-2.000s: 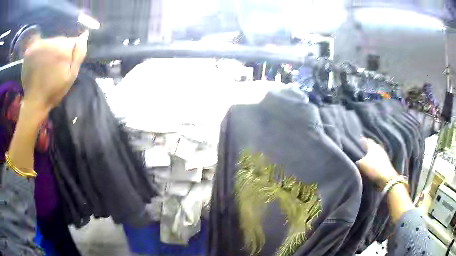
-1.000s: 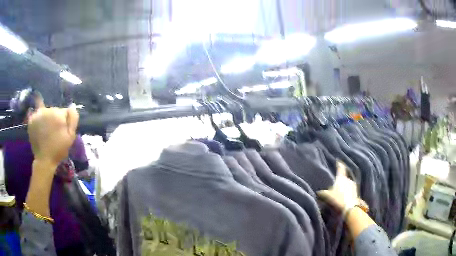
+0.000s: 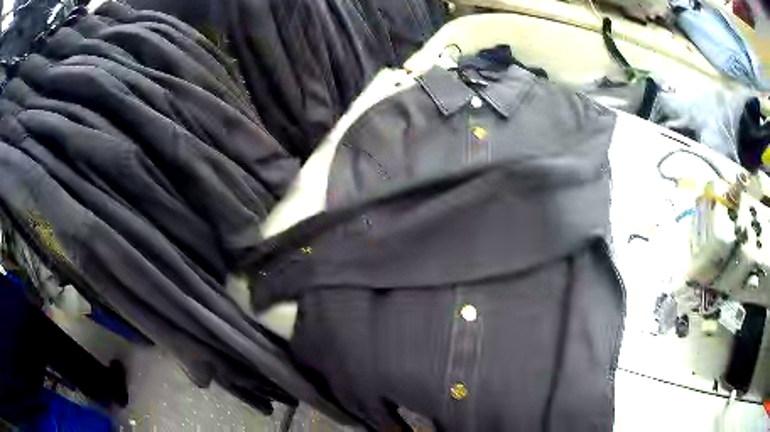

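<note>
A dark grey denim jacket (image 3: pixel 523 329) lies front side up on the white table (image 3: pixel 650 371), collar (image 3: pixel 447 91) toward the top. A hanger hook (image 3: pixel 450 51) shows at the collar. Its front placket is closed with brass and pale round buttons (image 3: pixel 458 391). One sleeve (image 3: pixel 439 228) lies blurred across the front, its cuff toward the left. Neither of my hands can be made out; small pale patches by the cuff are too blurred to name.
Dark jackets (image 3: pixel 127 143) hang densely at the left and top. The sewing machine (image 3: pixel 730 245) stands at the right edge. Grey and dark cloth (image 3: pixel 705 114) lies at the upper right. A dark-clothed person's part (image 3: pixel 51 346) and blue material (image 3: pixel 59 413) show lower left.
The view has turned from the rack down to the table. The jackets I was touching are now at the left, a jacket lies spread before me, and both hands are out of sight.
</note>
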